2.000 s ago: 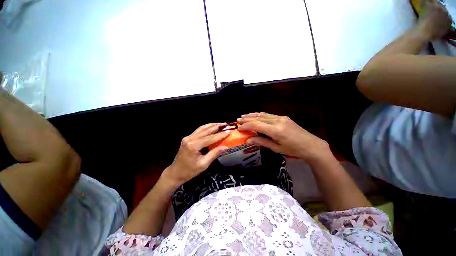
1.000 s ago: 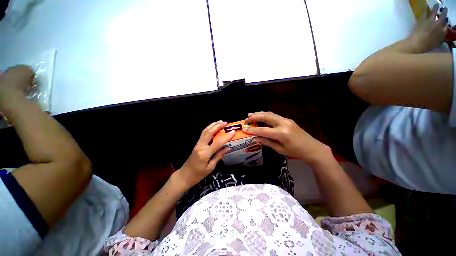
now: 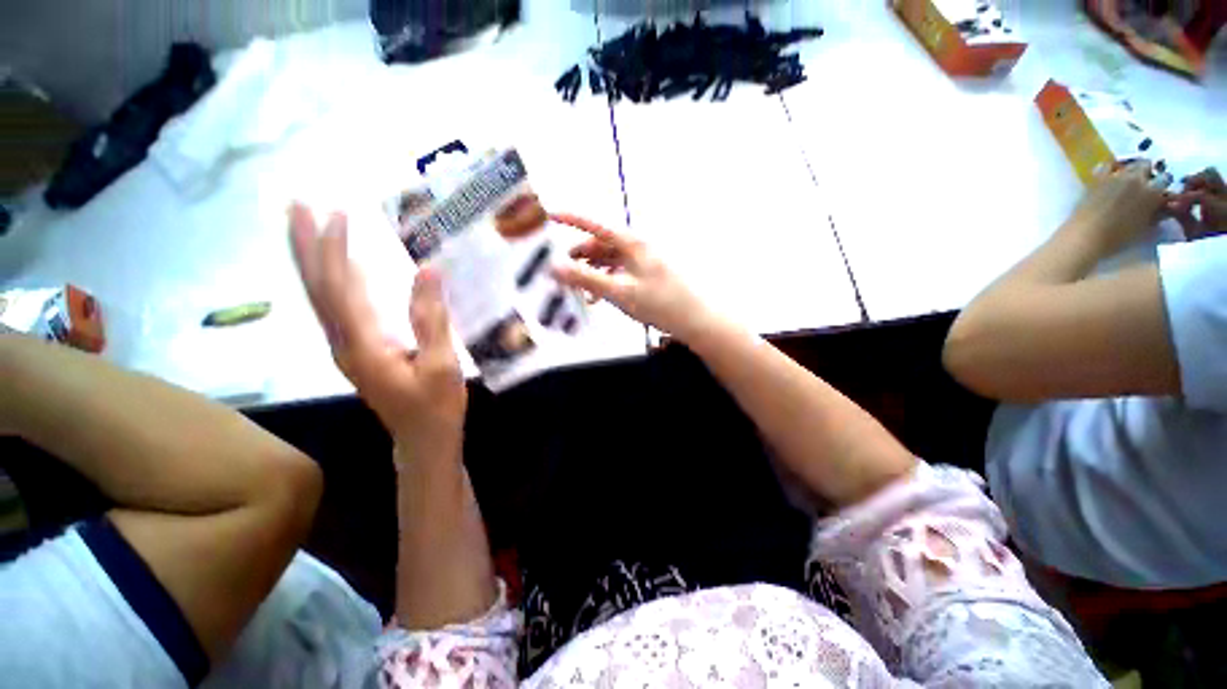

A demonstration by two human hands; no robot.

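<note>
The printed retail carton (image 3: 471,269) is over the table near its front edge, tilted, with its white face and small product pictures towards me. A black plastic hanger clip (image 3: 441,158) stands out from its far end. My left hand (image 3: 390,323) is at the carton's left side, blurred, fingers spread, holding nothing. My right hand (image 3: 626,280) is at the carton's right edge, fingers apart; whether its fingertips touch the carton is hard to tell.
A clip pile (image 3: 686,61) lies at the back of the white table (image 3: 727,202). Orange cartons (image 3: 962,34) lie back right, one (image 3: 81,319) at left. A black bag (image 3: 437,24) and white plastic bag (image 3: 236,121) lie back left. Neighbours' arms flank me.
The view has shifted up to show more table. Both hands and the carton have moved from my lap up and left to the table. My left hand has come off the carton and opened.
</note>
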